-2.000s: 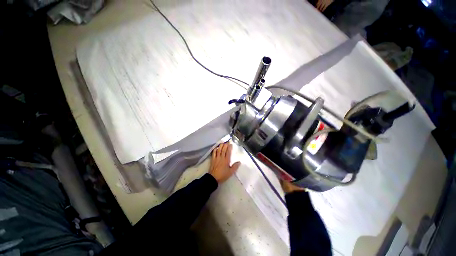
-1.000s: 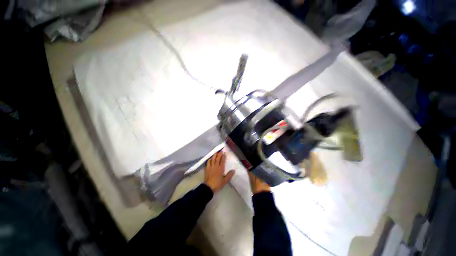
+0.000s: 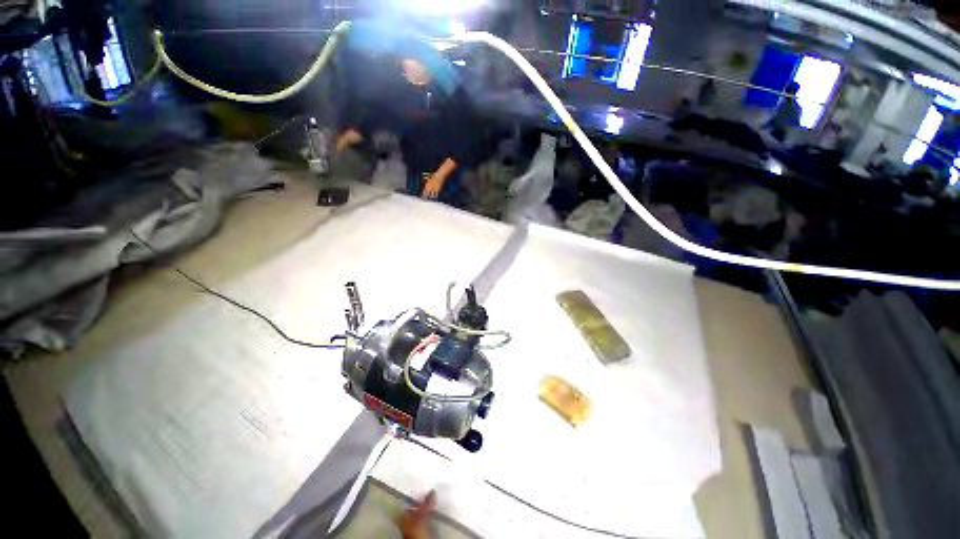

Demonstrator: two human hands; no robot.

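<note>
The silver-and-black cloth cutting machine (image 3: 405, 368) stands on the white paper marker (image 3: 242, 421), at a grey fabric strip (image 3: 335, 474) between two paper areas. A narrow white strip (image 3: 360, 482) runs from its foot towards me. What looks like my left hand (image 3: 418, 516) is at the bottom edge, small, blurred and cut off, below the machine and apart from it. Its visible fingers look spread, with nothing seen in them. My right hand is out of the picture.
A long olive block (image 3: 594, 326) and a short yellow-tan block (image 3: 565, 400) lie right of the machine. Dark cord (image 3: 253, 313) crosses the paper; a pale hose (image 3: 600, 158) hangs overhead. Another person (image 3: 416, 126) stands across the table. Grey strips (image 3: 774, 479) lie right, crumpled cloth (image 3: 116, 226) left.
The view has tilted up, showing the room and the far person. My right hand has left the machine and the picture. My left hand is now lower, at the bottom edge.
</note>
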